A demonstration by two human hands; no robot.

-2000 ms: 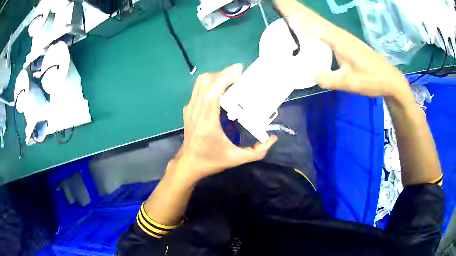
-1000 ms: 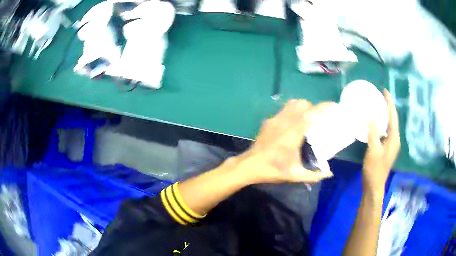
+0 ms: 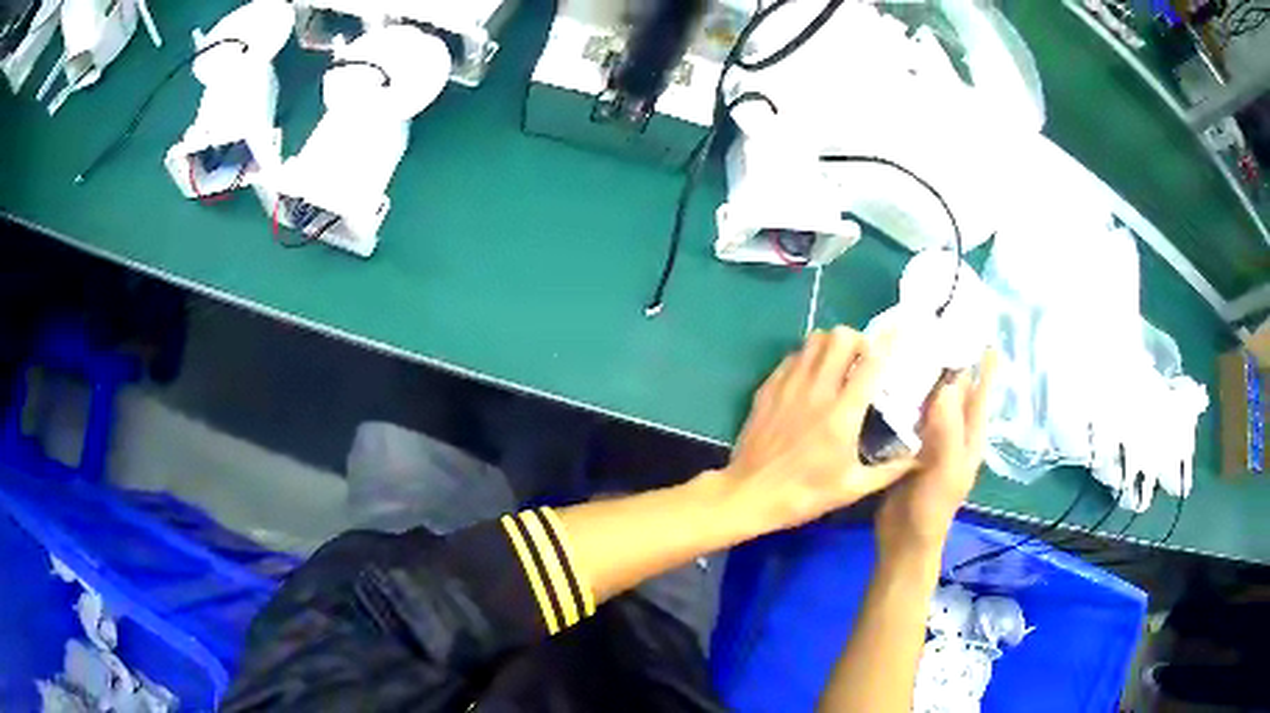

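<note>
A white housing [image 3: 912, 343] is held over the bench's front edge at the right. Its rounded head points up and away, with a thin black cable leaving it and arching to the upper left. Its dark open end faces me. My left hand [image 3: 812, 425] grips its left side near the open end. My right hand [image 3: 947, 443] holds its lower right side, fingers partly hidden behind it. Another white housing [image 3: 780, 209] with a red wire in its open end stands on the bench just beyond.
Two white housings with wires stand at the left [image 3: 230, 119] [image 3: 365, 139]. A grey metal box [image 3: 592, 105] is at the back centre, a black tool above it. Plastic bags [image 3: 1024, 397] and cabled white parts [image 3: 1100, 376] lie right. A blue bin [image 3: 794, 585] is below.
The view has swung to the right. The held housing is farther from me, its head pointing away, and my right hand has moved from the round head to the lower right side.
</note>
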